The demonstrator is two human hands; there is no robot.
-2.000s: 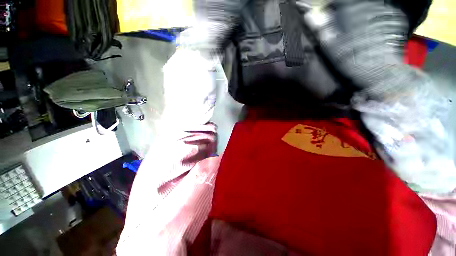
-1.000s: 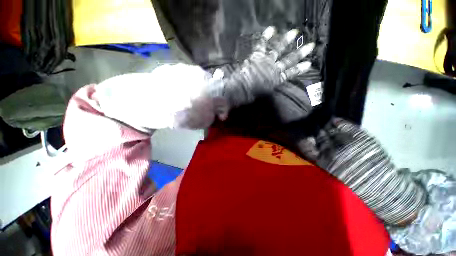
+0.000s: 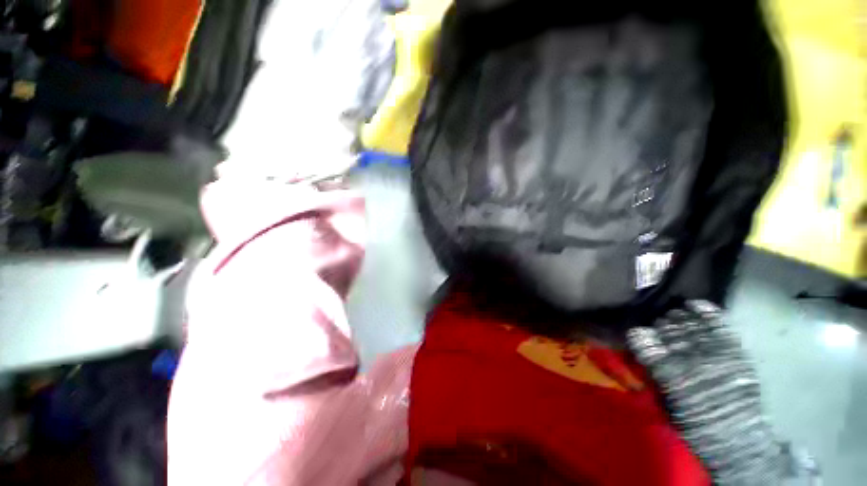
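An open backpack is upright in front of my red apron, with its dark lining facing me. A small white tag shows low on the right inside the lining. My right hand, in a grey-white knitted glove, grips the bag's lower right rim; its fingertips are blurred. My left arm, in a white sleeve cover, reaches up to the left of the bag and past the top edge, so the left hand is out of the picture.
Yellow table surface shows at the right, with a small blurred blue thing on it. Dark stacked bags and an orange bundle are at the upper left. An olive bag lies left.
My left hand has left the bag's lining and moved up and left out of view. The bag's opening now faces me more fully. My right hand stays at its lower right.
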